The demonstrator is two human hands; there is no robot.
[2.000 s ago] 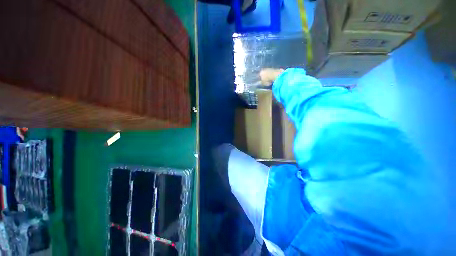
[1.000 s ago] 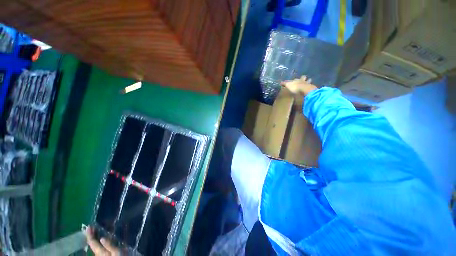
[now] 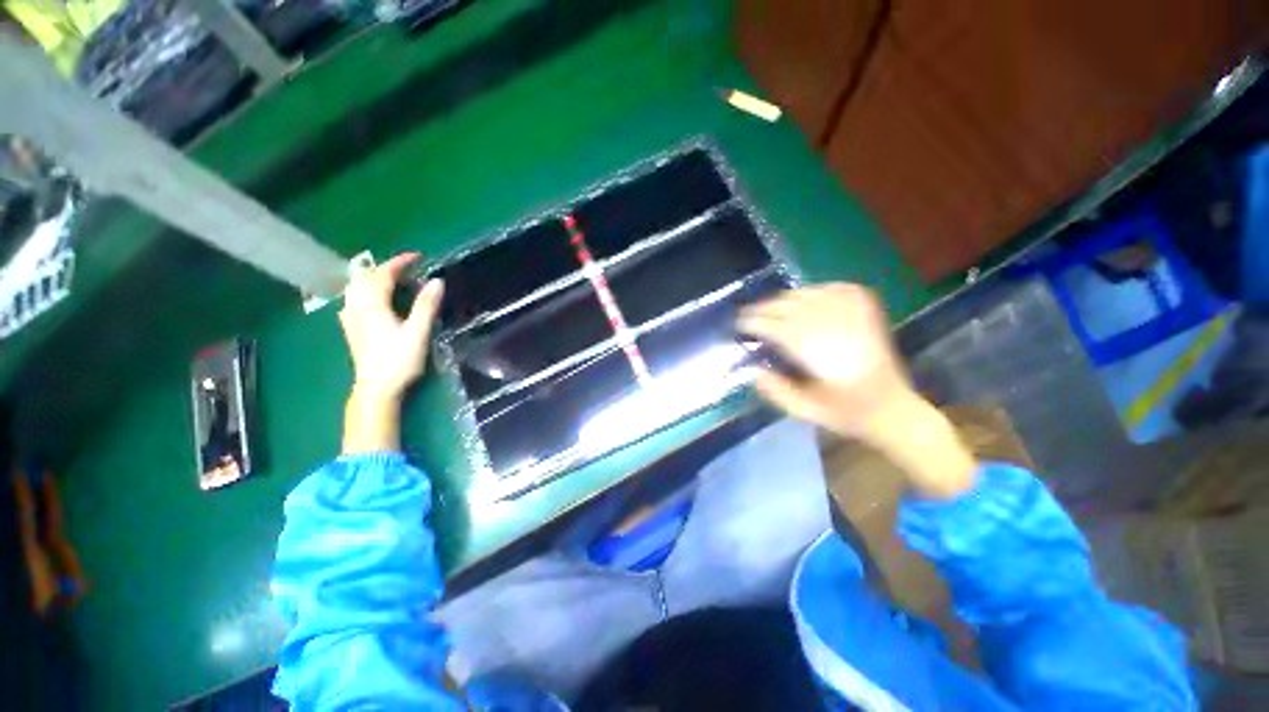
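Observation:
A clear tray (image 3: 487, 466) lies on the green bench in front of me. Its long pockets hold glossy black phone screens (image 3: 647, 274), and a red dotted line runs across its middle. My left hand (image 3: 383, 334) is at the tray's left end, beside the foot of a metal post, with thumb and fingers apart and nothing in it. My right hand (image 3: 835, 365) is over the tray's right end, fingers curled down at the end pocket. It is blurred, and whether it grips a screen or the tray cannot be told.
A small stack of screens (image 3: 223, 417) lies on the bench at left. A pale metal post (image 3: 181, 181) slants in from upper left. Reddish-brown crates (image 3: 960, 118) stand upper right, near a cream strip (image 3: 753, 104). Orange pieces (image 3: 49, 543) are far left. A blue frame (image 3: 1134, 292) and cartons (image 3: 1197, 570) are right, below the bench.
The view has turned from the floor side to the bench. My right hand has moved from the clear tray by the carton to the filled tray. My left hand has come fully into view.

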